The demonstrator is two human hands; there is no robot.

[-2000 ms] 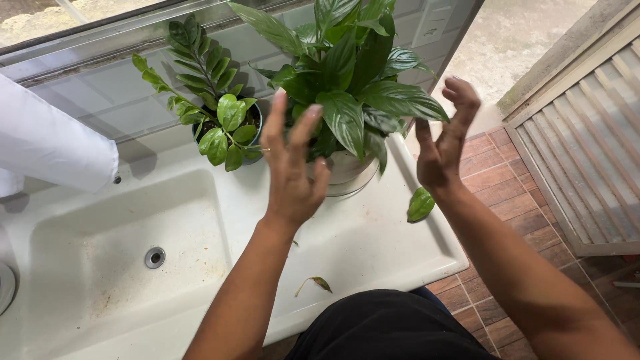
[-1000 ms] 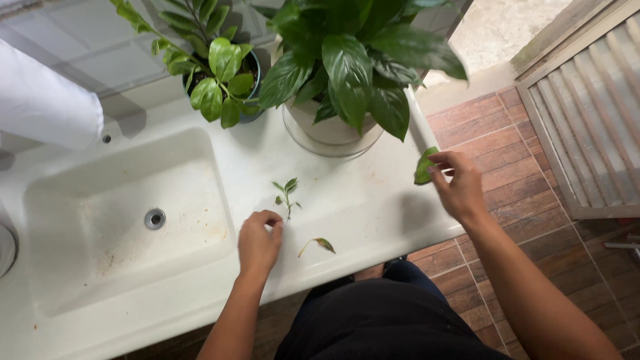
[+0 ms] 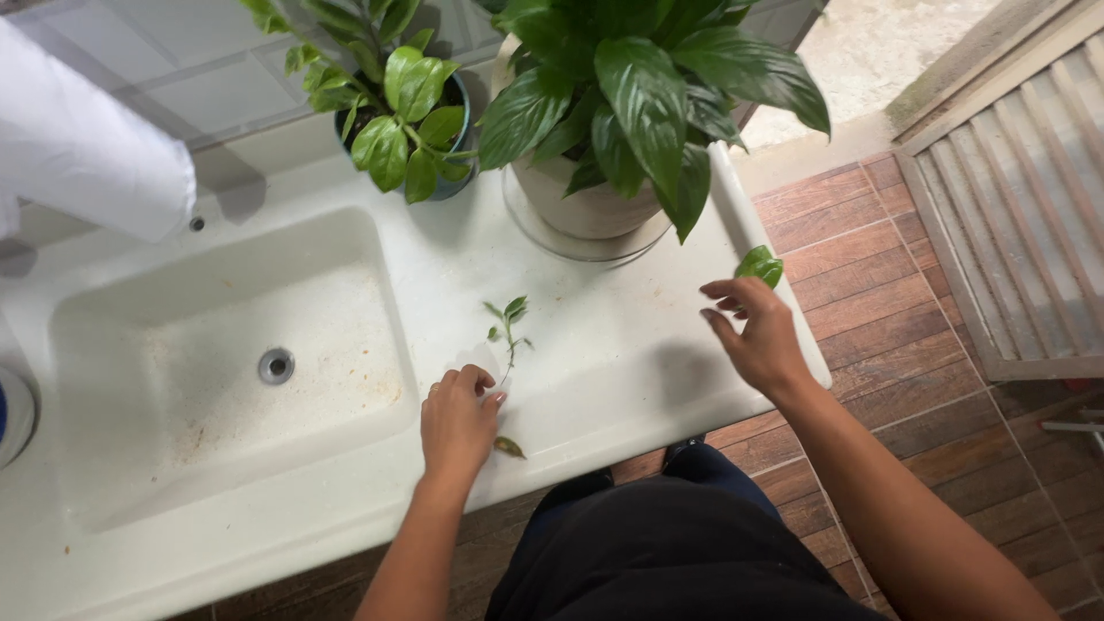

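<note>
My left hand point(image 3: 459, 416) is low over the white counter, its fingertips at the lower end of the stem of a small leafy sprig point(image 3: 511, 332); whether they grip it cannot be told. A browned leaf point(image 3: 509, 447) lies just below these fingers. My right hand point(image 3: 752, 332) hovers near the counter's right edge, thumb and fingers apart, with a green leaf point(image 3: 761, 266) right behind its fingers. Above the hands stands a large-leaved plant point(image 3: 642, 103) in a pale pot point(image 3: 586, 207) on a saucer. A smaller plant point(image 3: 410, 95) in a blue-green pot point(image 3: 466, 129) is to its left.
A sink basin point(image 3: 233, 345) with a metal drain point(image 3: 276, 366) and brownish specks takes up the left of the counter. White cloth point(image 3: 95, 129) hangs at the upper left. To the right are a wood-look tiled floor point(image 3: 862, 285) and a louvered door point(image 3: 1018, 207).
Both hands have come down from beside the large plant's leaves. The right fingers were at the green leaf one second ago and are now apart, a little left of it.
</note>
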